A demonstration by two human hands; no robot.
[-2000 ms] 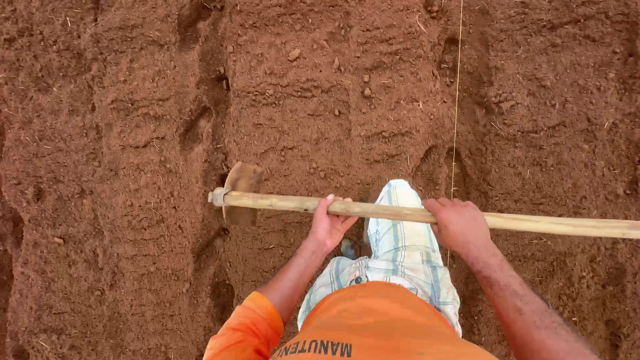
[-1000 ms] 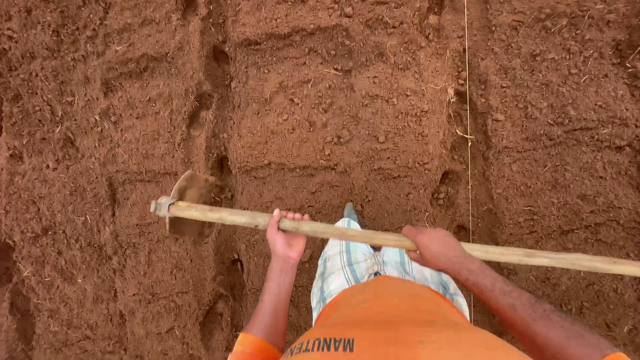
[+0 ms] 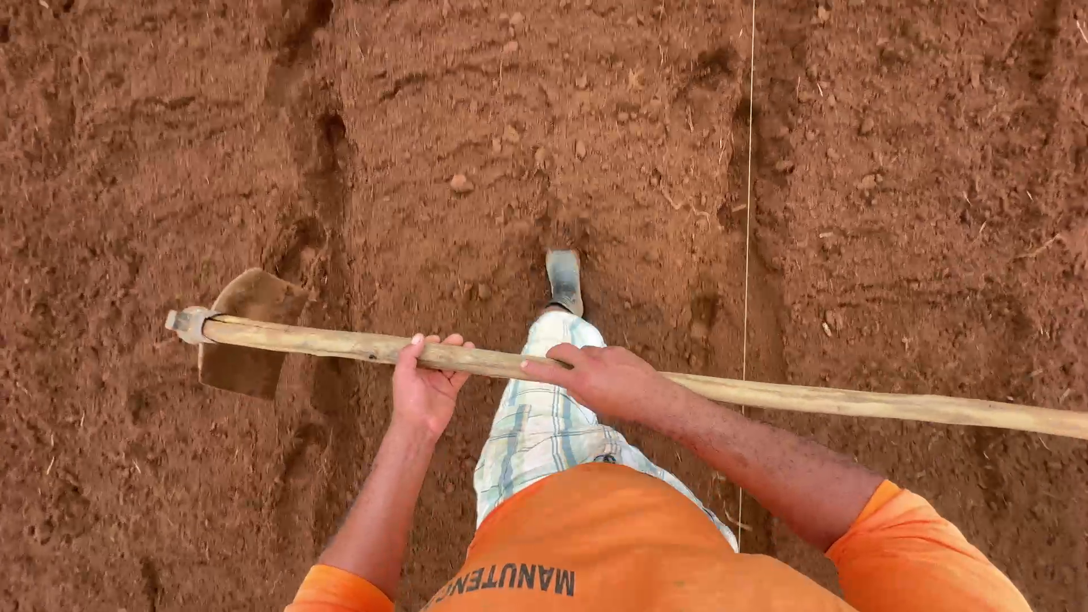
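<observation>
A hoe with a long wooden handle [image 3: 807, 398] lies across my front, above the ground. Its broad, soil-stained metal blade [image 3: 246, 357] is at the left end, and the handle runs out of view at the right. My left hand [image 3: 429, 382] holds the handle between the blade and my body, palm up, with the fingers coming up behind the wood. My right hand [image 3: 603, 378] lies over the handle in front of my thigh, back of the hand up; its grip underneath is partly hidden.
Reddish-brown tilled soil [image 3: 476, 127] spreads all around, with clods and long furrows. A thin taut string [image 3: 749, 187] runs lengthwise on the right, passing the handle. One boot [image 3: 564, 276] shows below my checked trousers.
My right hand has come closer to my left hand along the handle. A boot now shows in full ahead of my knee. The ground has shifted in view.
</observation>
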